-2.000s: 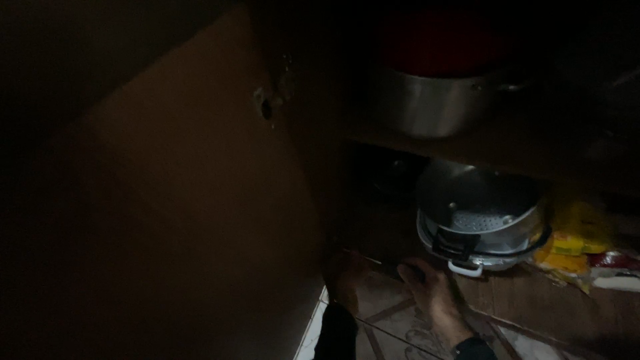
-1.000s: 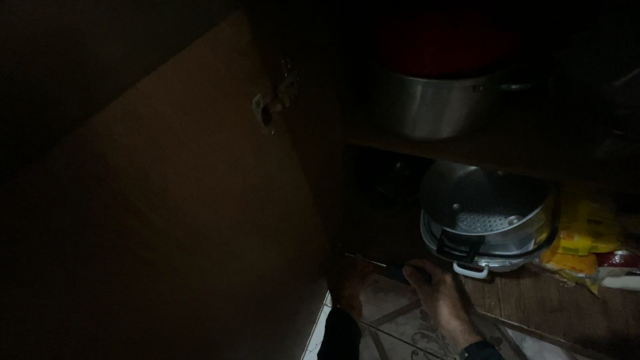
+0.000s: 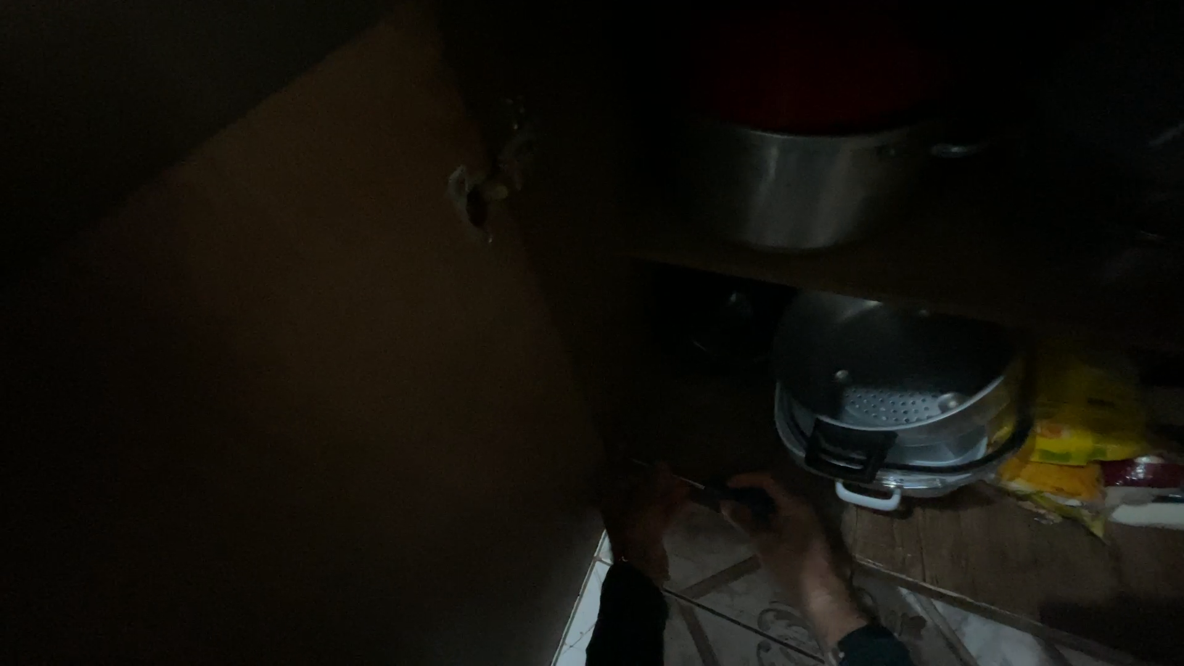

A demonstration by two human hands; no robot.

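My right hand [image 3: 786, 527] is closed around the dark handle of what looks like a screwdriver [image 3: 731, 499], whose thin metal shaft points left. My left hand [image 3: 647, 523] is beside that shaft, low by the inner edge of the open wooden cabinet door [image 3: 388, 370]. Deep shadow hides its fingers, so whether it grips anything cannot be told. Higher on the door edge is a metal hinge [image 3: 481, 194]. The spot where the tool's tip ends is too dark to make out.
Stacked pots with a perforated insert [image 3: 897, 407] stand on the lower cabinet shelf [image 3: 971, 546], beside yellow plastic packages [image 3: 1073, 444]. A large metal pot [image 3: 805, 190] with something red on top is on the upper shelf [image 3: 721, 264]. Patterned floor tiles [image 3: 740, 601] lie below my hands.
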